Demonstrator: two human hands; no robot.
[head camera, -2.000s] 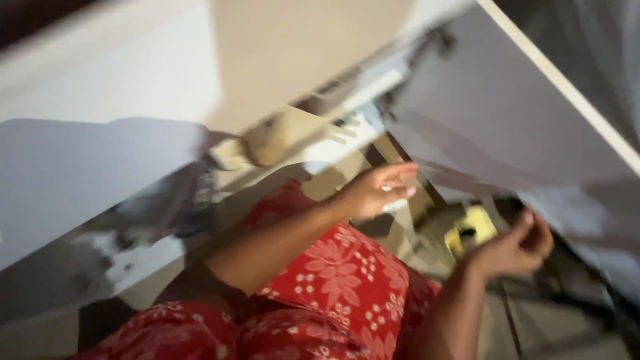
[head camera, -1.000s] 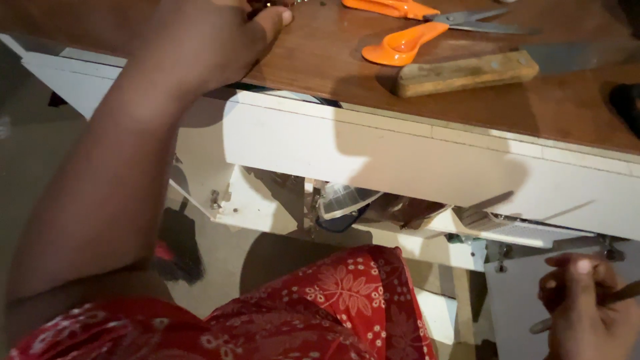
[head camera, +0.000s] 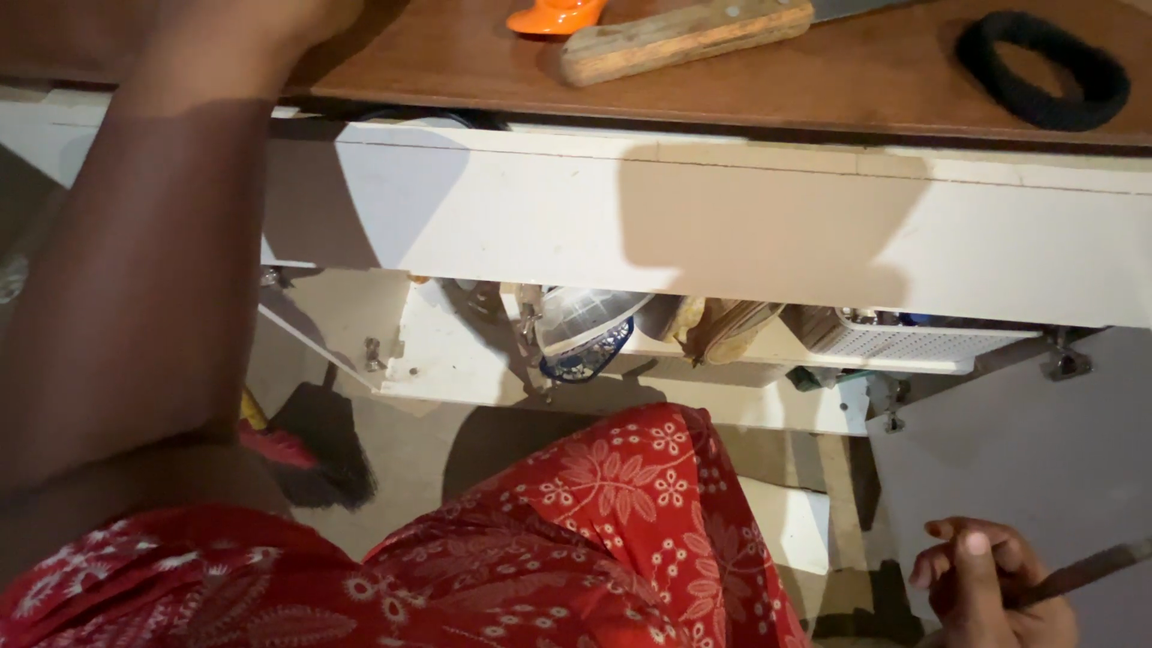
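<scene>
My left forearm reaches up the left side onto the brown wooden tabletop, and my left hand (head camera: 301, 22) is mostly cut off by the top edge, so its fingers are hidden. Low on the right, my right hand (head camera: 994, 580) is closed around a thin, dark, stick-like tool (head camera: 1093, 569), beside a grey cabinet door. On the tabletop lie a knife with a worn wooden handle (head camera: 688, 40), the orange handle of scissors (head camera: 558, 16) and a black fabric ring (head camera: 1042, 70).
Below the tabletop's white front panel (head camera: 540, 202) is an open cabinet holding a white perforated basket (head camera: 936, 342) and a blue patterned item (head camera: 589, 353). The grey door (head camera: 972, 450) stands open at right. A dark-bristled broom (head camera: 319, 441) is on the floor at left.
Two seconds ago both hands were below the panel near the cabinet; my left arm now extends over the tabletop. The view has shifted strongly. Since one second ago, my left hand has mostly left the frame.
</scene>
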